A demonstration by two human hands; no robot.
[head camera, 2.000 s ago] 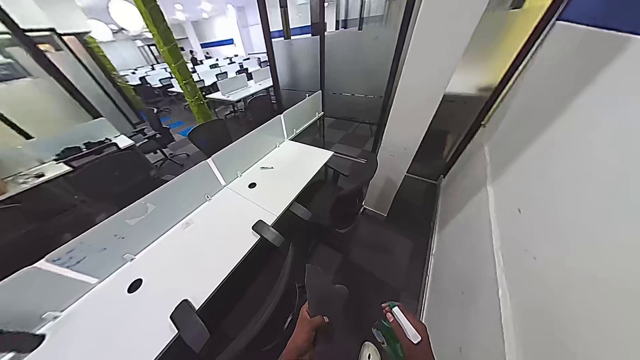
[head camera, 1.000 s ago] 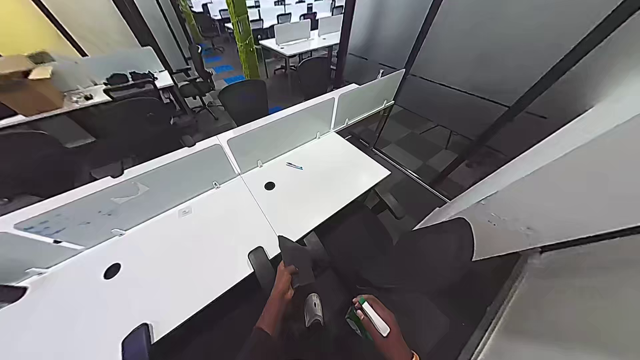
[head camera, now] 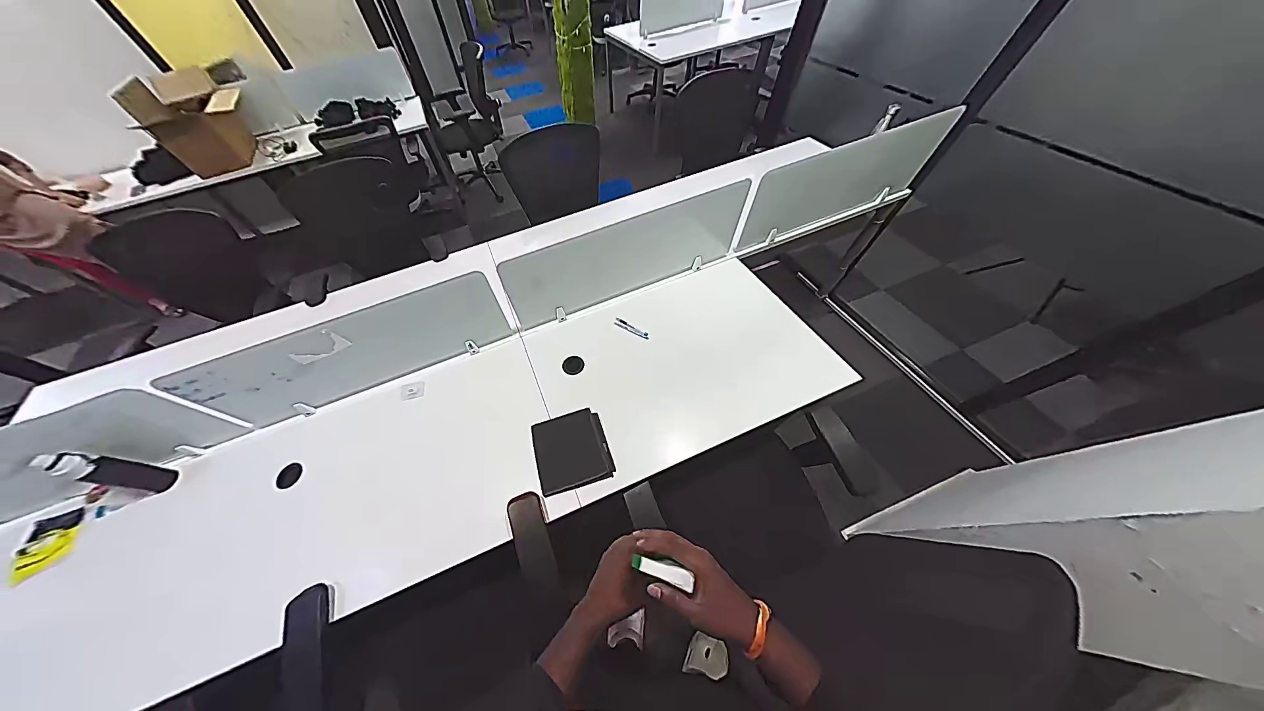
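Low in the head view, my right hand (head camera: 716, 592), with an orange band at the wrist, holds a small white and green object (head camera: 664, 573); its kind is unclear. My left hand (head camera: 614, 583) meets it from the left, fingers close to or touching the object; whether it grips the object is hidden. Just beyond my hands, a black notebook or folder (head camera: 573, 452) lies flat near the front edge of the white desk (head camera: 395, 494). Behind it are a round cable hole (head camera: 573, 365) and a blue and white pen (head camera: 632, 328).
Frosted dividers (head camera: 632, 252) run along the desk's back. A dark bottle (head camera: 123, 472) and a yellow packet (head camera: 44, 555) lie at the left. Chair armrests (head camera: 533, 543) stand at the front edge. Beyond are a cardboard box (head camera: 202, 128), office chairs and part of a person (head camera: 39, 212).
The dark flat item that my left hand held earlier has left that hand, and a black notebook or folder now lies on the desk. My hands have come together. The view has turned left.
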